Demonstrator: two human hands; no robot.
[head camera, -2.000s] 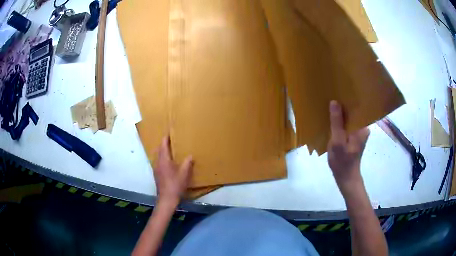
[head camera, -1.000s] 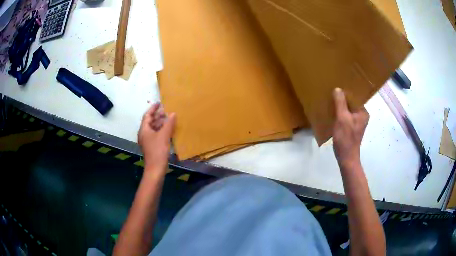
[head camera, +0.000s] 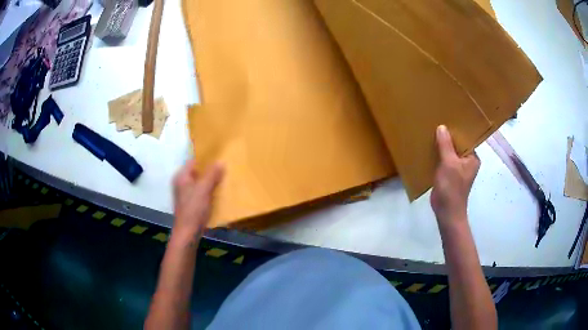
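Note:
Large orange-brown card patterns (head camera: 290, 122) lie in a pile across the middle of the table, with lower edges fanned near the table's front edge. My left hand (head camera: 195, 196), slightly blurred, grips the lower left corner of the upper sheet. My right hand (head camera: 453, 174) grips the lower edge of a darker brown group of card patterns (head camera: 419, 84), thumb on top and fingers hidden beneath. This group is tilted over the right side of the pile and has a thin pale line across it. The upper ends of the sheets are cut off by the frame.
At left are a calculator (head camera: 69, 53), a small box (head camera: 116, 19), dark-blue cords (head camera: 27, 90), a folded navy strip (head camera: 107, 152), a brown wooden strip (head camera: 152, 71) and card scraps (head camera: 132, 113). At right are fabric shears (head camera: 543, 205), a clear pinkish strip (head camera: 505, 153) and spare card (head camera: 576, 171).
The right group of sheets has been turned over the pile's right side, its thin line now visible. My left hand has moved from the pile's lower edge to the upper sheet's left corner.

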